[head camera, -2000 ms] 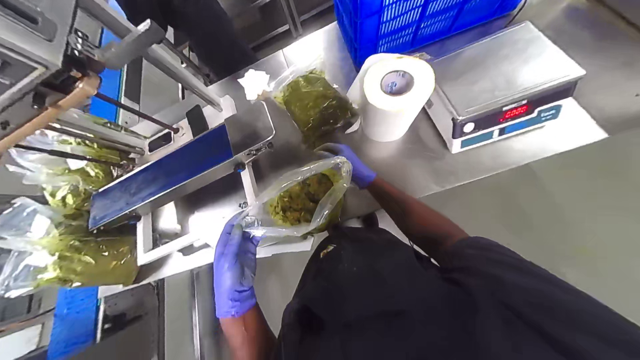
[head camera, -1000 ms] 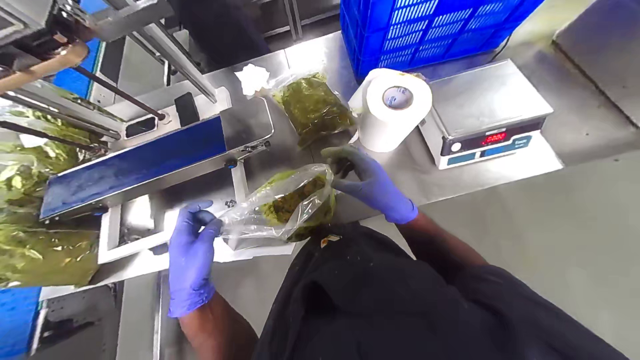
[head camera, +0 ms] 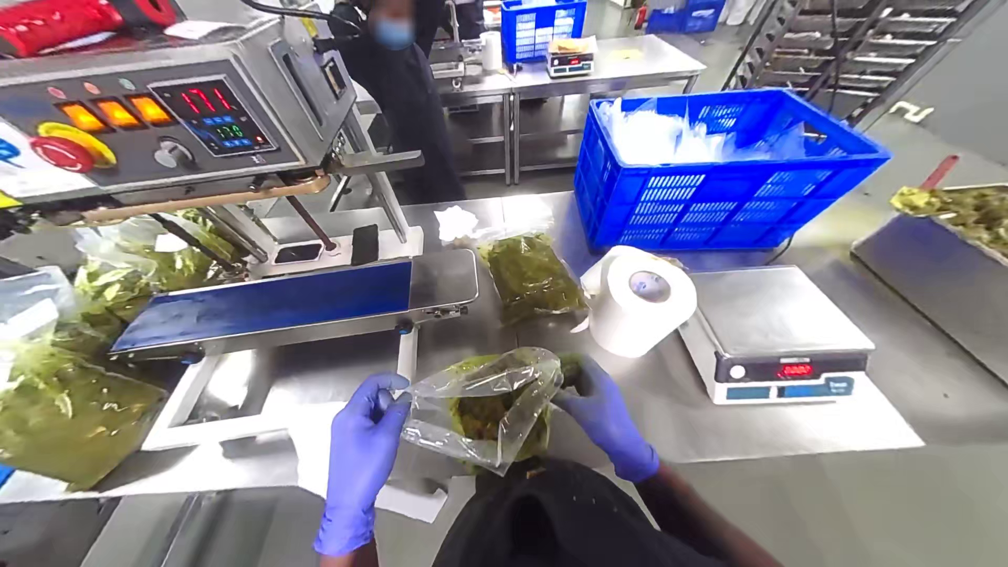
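Both my hands wear purple gloves. My left hand (head camera: 366,453) pinches the edge of a clear plastic bag (head camera: 504,409), which holds dark green and brown food. Its mouth gapes between my hands. My right hand (head camera: 602,413) is at the bag's right rim, its fingertips dark and partly hidden, so its grip is unclear. Just beyond lies a flat bag of green food (head camera: 531,276). A large white paper roll (head camera: 639,303) stands beyond my right hand, and a digital scale (head camera: 787,315) sits to its right.
At the left is a band sealer (head camera: 181,110) with a blue conveyor belt (head camera: 276,303); filled bags (head camera: 71,409) lie at its far end. A blue crate (head camera: 724,181) of plastic bags stands behind the roll. A metal tray of food (head camera: 953,260) is at far right. A masked person (head camera: 409,102) stands beyond the sealer.
The view has tilted up, showing the sealer's panel and the room beyond. The bag's mouth is spread wider than one second ago, when it looked flatter.
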